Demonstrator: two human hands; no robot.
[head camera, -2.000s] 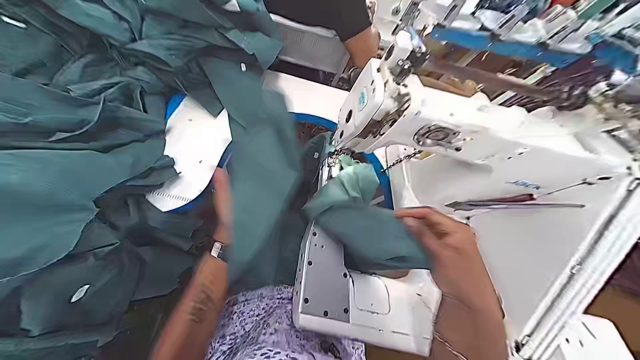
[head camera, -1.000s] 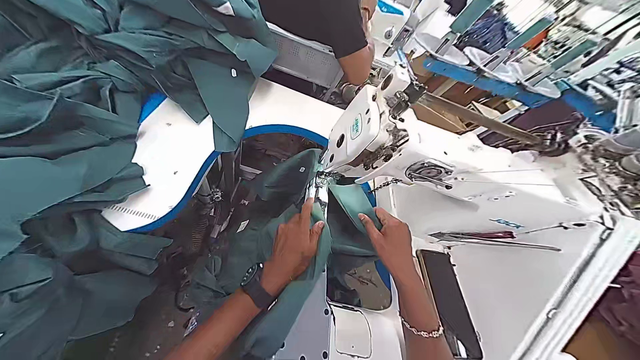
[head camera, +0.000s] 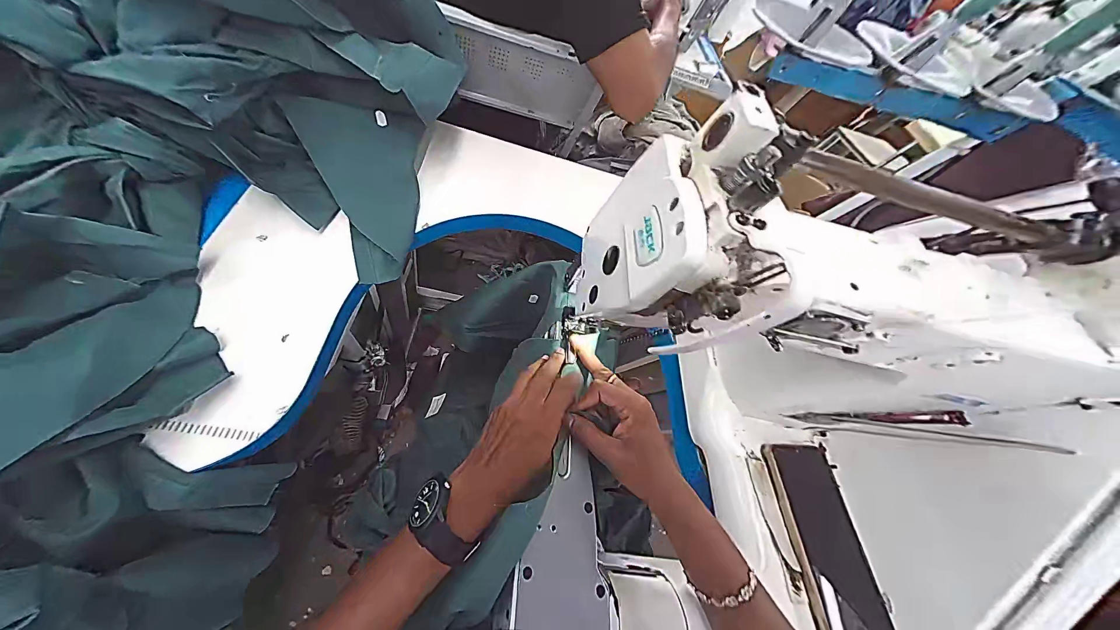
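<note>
A white Jack sewing machine (head camera: 652, 236) has a dark green fabric piece (head camera: 534, 350) under its presser foot (head camera: 573, 325), where a small light shines. Flat on the cloth, just in front of the foot, rests my left hand (head camera: 525, 420), fingers pointing at the needle area; the wrist wears a black watch. My right hand (head camera: 617, 420) pinches the fabric edge between thumb and fingers, one finger extended close to the foot. The needle tip cannot be made out. Part of the cloth hangs down left of the narrow machine arm (head camera: 556, 542).
Heaped dark green fabric pieces (head camera: 96, 289) cover much of the white, blue-edged table (head camera: 271, 306) at left. Tweezers (head camera: 910, 418) lie on the machine bed, beyond a dark rectangular recess or object (head camera: 827, 525). Another person's arm (head camera: 630, 70) is at top centre. A metal rod (head camera: 927, 192) crosses behind the machine.
Two seconds ago the hands were apart, with cloth raised at the machine. Both hands have since come together at the presser foot; the right has moved closer to the left over the last second.
</note>
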